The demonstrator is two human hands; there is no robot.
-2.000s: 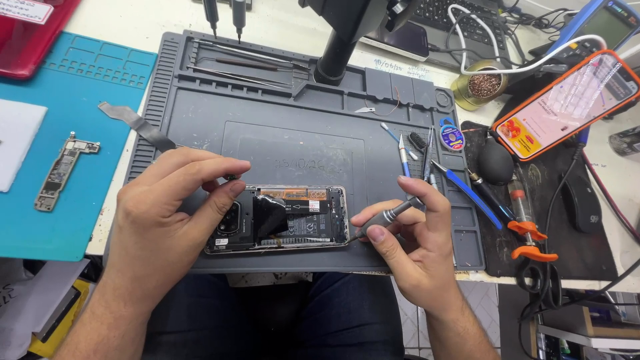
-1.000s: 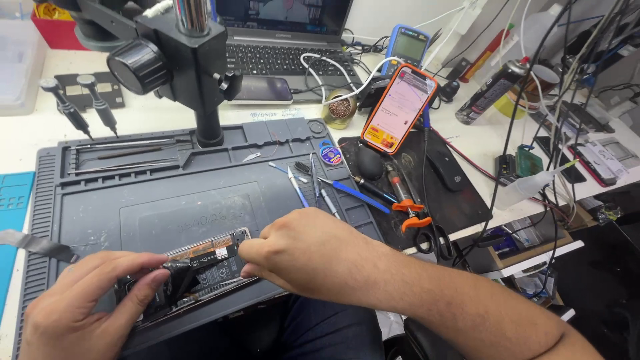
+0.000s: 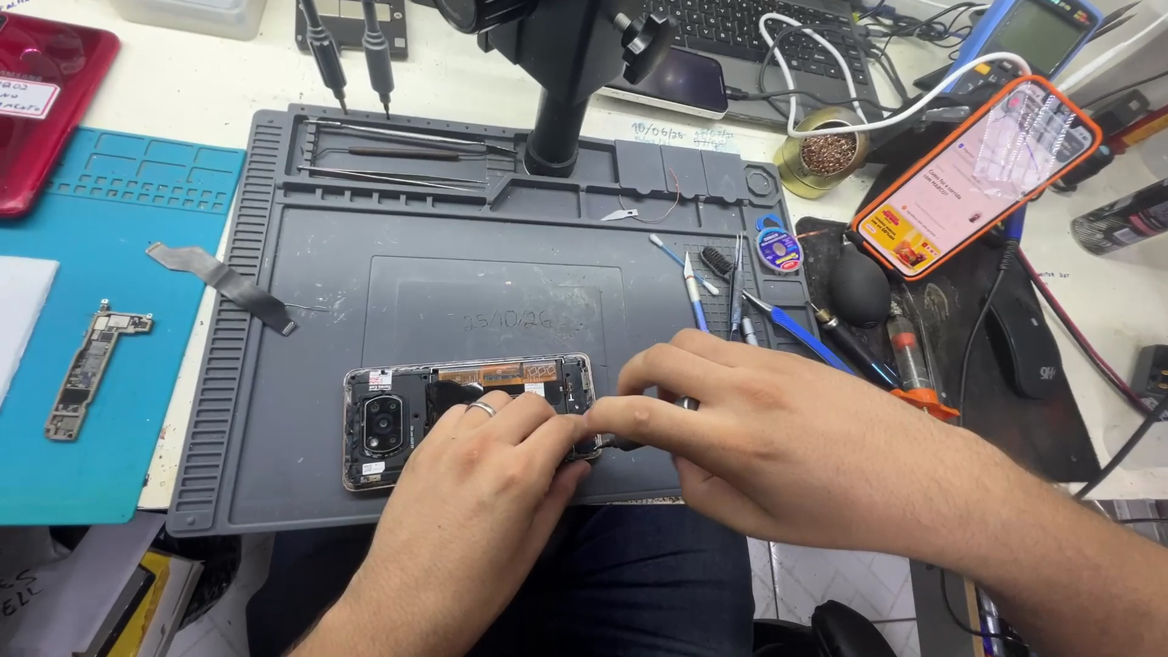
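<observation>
An opened smartphone (image 3: 415, 401) with its back cover off lies flat on the grey silicone repair mat (image 3: 301, 429), camera module to the left. My left hand (image 3: 488, 493) rests over the phone's middle and lower right part, its fingertips at the right end. My right hand (image 3: 730, 438) holds a slim tool (image 3: 625, 443), probably a screwdriver, its dark tip at the phone's lower right corner; most of it is hidden by the fingers. A grey flex cable (image 3: 228, 285) lies across the mat's left edge.
A microscope post (image 3: 555, 128) stands behind the mat. Tweezers (image 3: 735, 287), a blue-handled tool (image 3: 803, 338) and a solder wick spool (image 3: 778, 249) lie right. An orange-cased phone (image 3: 976, 178) leans back right. A logic board (image 3: 89, 370) lies on the teal mat (image 3: 164, 365).
My left hand has moved right from the camera end to the phone's lower right part. My right hand remains at the phone's right end. The view has swung right and back.
</observation>
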